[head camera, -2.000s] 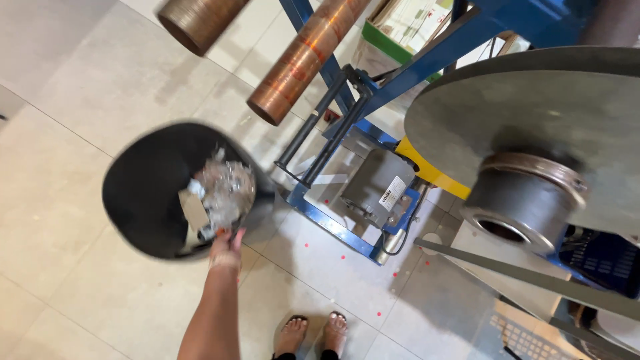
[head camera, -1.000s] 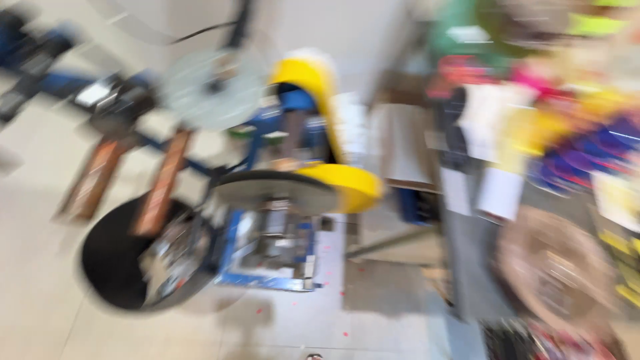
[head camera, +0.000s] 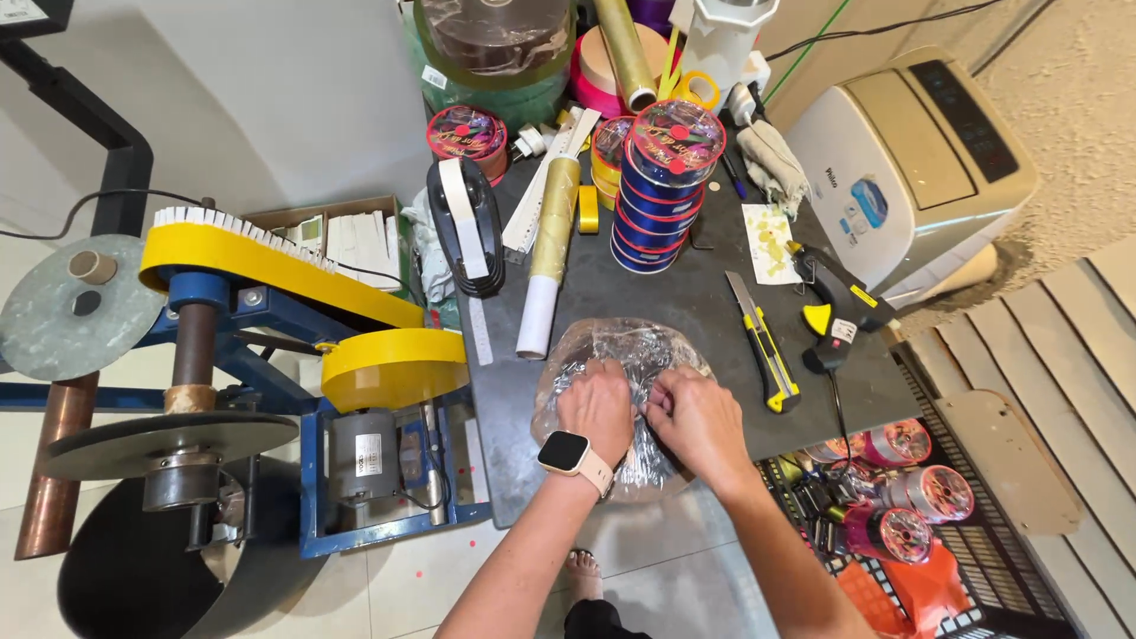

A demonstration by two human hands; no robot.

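Note:
A round bundle wrapped in clear plastic film (head camera: 621, 337) lies at the near edge of the dark table. My left hand (head camera: 596, 408), with a smartwatch (head camera: 564, 451) on its wrist, presses on the left part of the film, fingers curled. Across from it, my right hand (head camera: 697, 422) pinches the film near the middle with thumb and fingertips. What lies inside the wrap is hard to make out. A yellow and black snap-off utility knife (head camera: 765, 346) rests to the right of the bundle, and a film roll (head camera: 552, 257) lies to its left.
Stacked blue ribbon spools (head camera: 658, 195) stand behind the bundle. A glue gun (head camera: 839, 293) with a cable lies at the right. The belt-driven machine (head camera: 395, 368) with a round disc stands at the left, above a black bin (head camera: 142, 568). A crate (head camera: 985, 532) of spools sits lower right.
The view has swung from the bin and machine to the table. Two seconds ago a hand was at the bin's contents; now both hands are on the film-wrapped bundle.

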